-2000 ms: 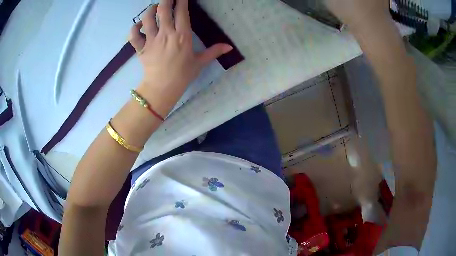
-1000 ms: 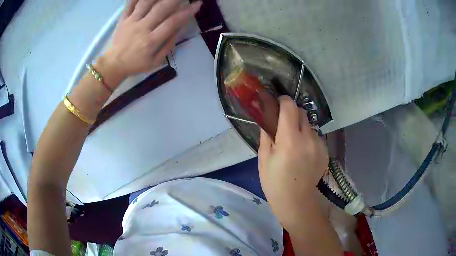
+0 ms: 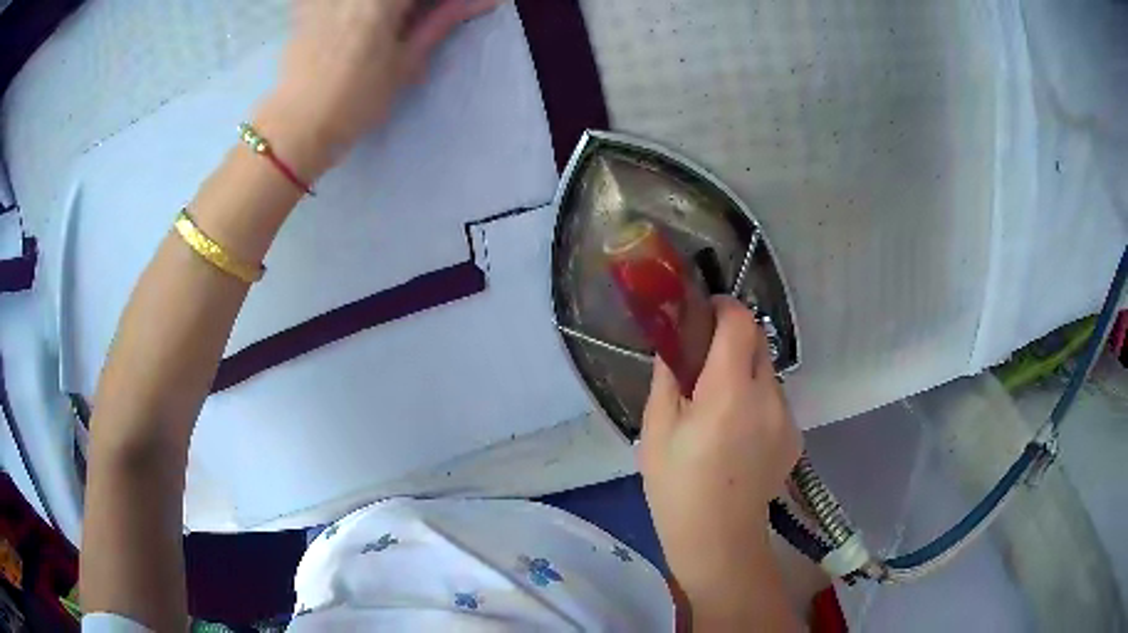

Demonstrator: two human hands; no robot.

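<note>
A pale blue-white garment panel (image 3: 371, 359) lies on the padded pressing table. A maroon hem band (image 3: 567, 62) runs along its right end, and a narrower maroon strip (image 3: 353, 322) runs lengthwise to a small stepped notch. My right hand (image 3: 724, 445) grips the red handle of the steam iron (image 3: 606, 297). The iron's tip points up at the band, and its body covers the band's lower part. My left hand (image 3: 371, 56) is blurred at the top edge over the panel, fingers partly cut off; what they touch cannot be told.
The off-white padded table (image 3: 854, 186) extends right of the panel. A spring coil and blue-grey steam hose (image 3: 977, 519) hang from the iron's rear past the table's front edge. Layered pale cloth (image 3: 31, 408) lies at the left. Green basket lattice (image 3: 1051, 359) shows at the right.
Over two seconds, my right hand came in from the upper right with the iron onto the panel's end. Since one second ago, iron and panel shifted slightly down in view; my left hand moved up and right.
</note>
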